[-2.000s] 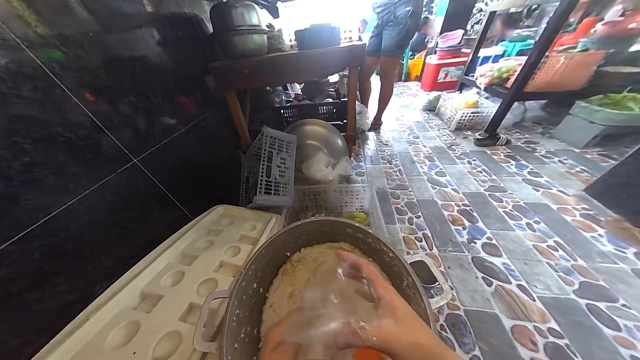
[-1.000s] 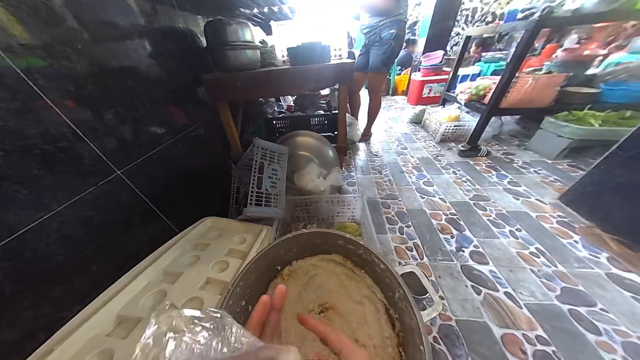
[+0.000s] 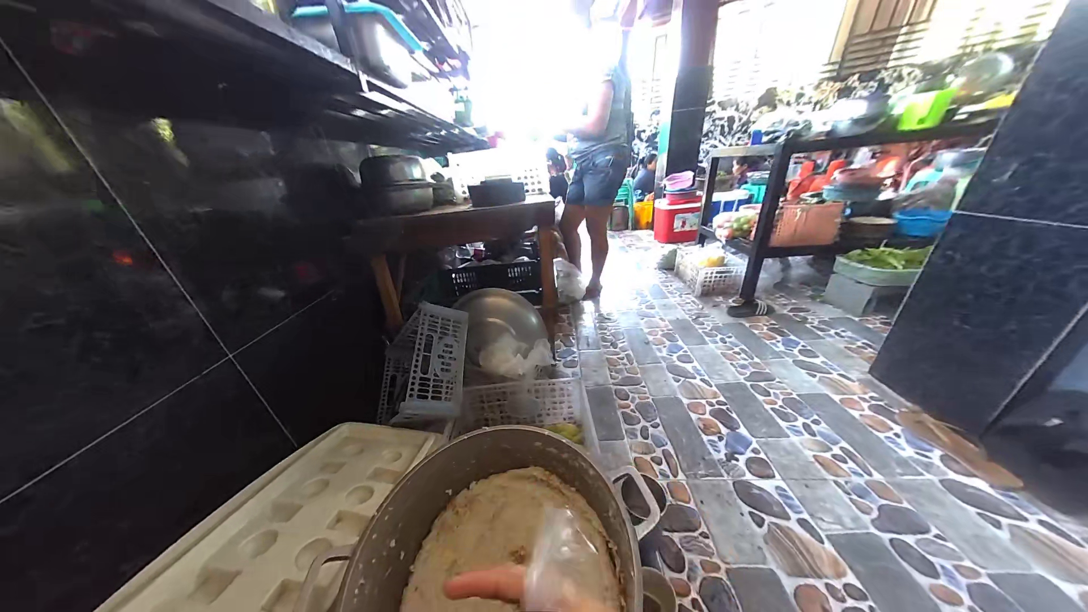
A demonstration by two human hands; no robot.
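A deep metal pot holds a pale, thick mash with a fairly smooth top. Over the mash, at the bottom edge of the head view, is what looks like my right hand, one bare digit pointing left. Clear plastic film covers the rest of it; blur hides whether the film is worn or held. The frame's lower edge cuts off the wrist. My left hand is out of view.
A cream moulded plastic lid lies left of the pot. Beyond are plastic crates, a metal basin and a wooden table with pots. A person stands farther back. A dark tiled pillar is at right.
Both hands were over the pot two seconds ago; now only one shows. The plastic film, at the pot's left one second ago, is now over its right part. The view has tilted up.
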